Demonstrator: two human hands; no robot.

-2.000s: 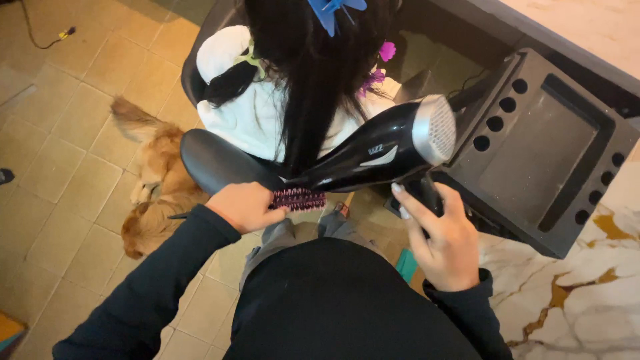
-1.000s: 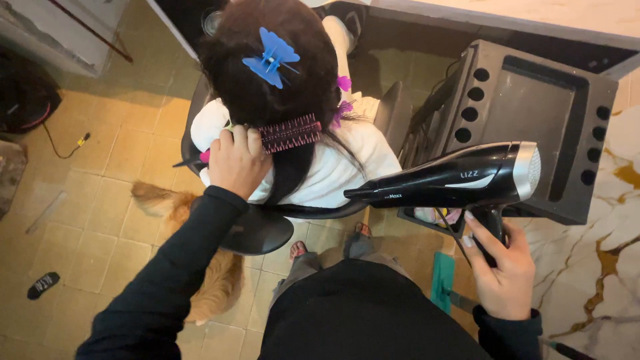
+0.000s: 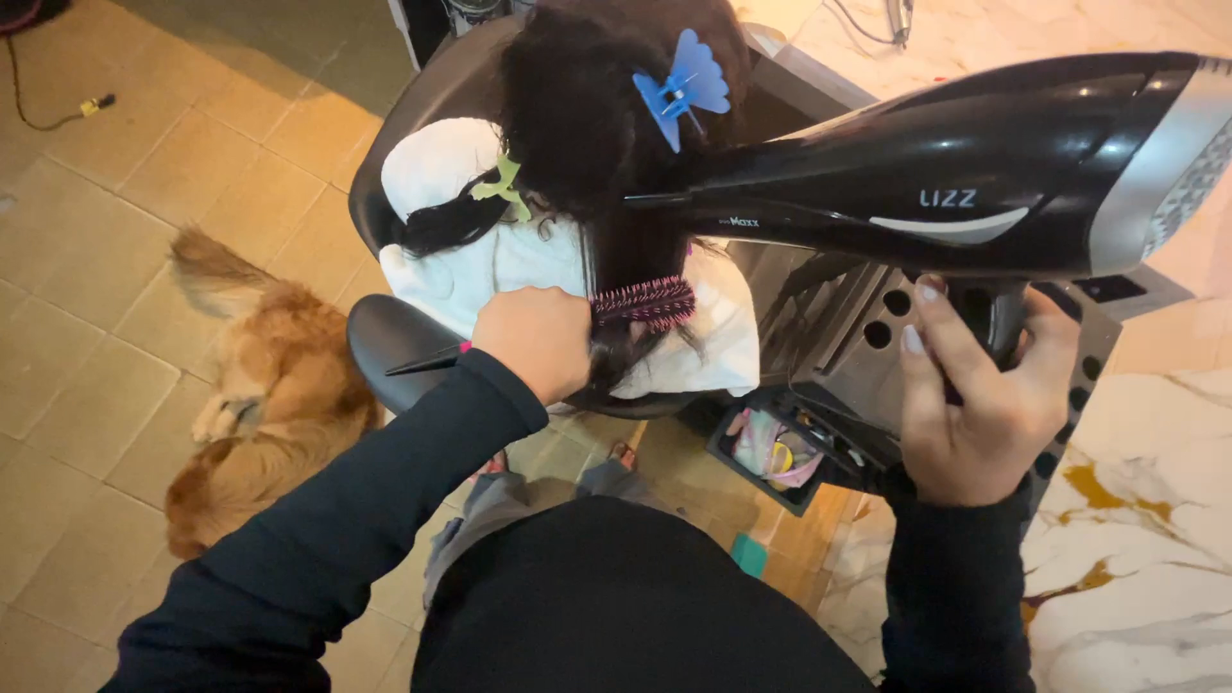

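My left hand (image 3: 535, 345) grips a round hair brush (image 3: 645, 304) with pink and black bristles, its bristle end lying against a long section of dark hair (image 3: 616, 245). My right hand (image 3: 991, 395) holds a black hair dryer (image 3: 924, 183) by its handle. The dryer's narrow nozzle points left at the hair, above the brush. On the seated person's head a blue butterfly claw clip (image 3: 681, 89) holds hair up. A green clip (image 3: 502, 189) gathers another lock at the left. A white towel (image 3: 462, 279) covers the person's shoulders.
The person sits in a black salon chair (image 3: 395, 342). A brown dog (image 3: 279, 385) lies on the tiled floor at the left. Below the dryer stand a black trolley (image 3: 857, 356) and an open drawer (image 3: 804, 500) of small items. A cable end (image 3: 93, 106) lies at upper left.
Since one second ago, the brush has moved from high on the hair to lower down the section. The dryer has been raised, and its nozzle has come to the hair.
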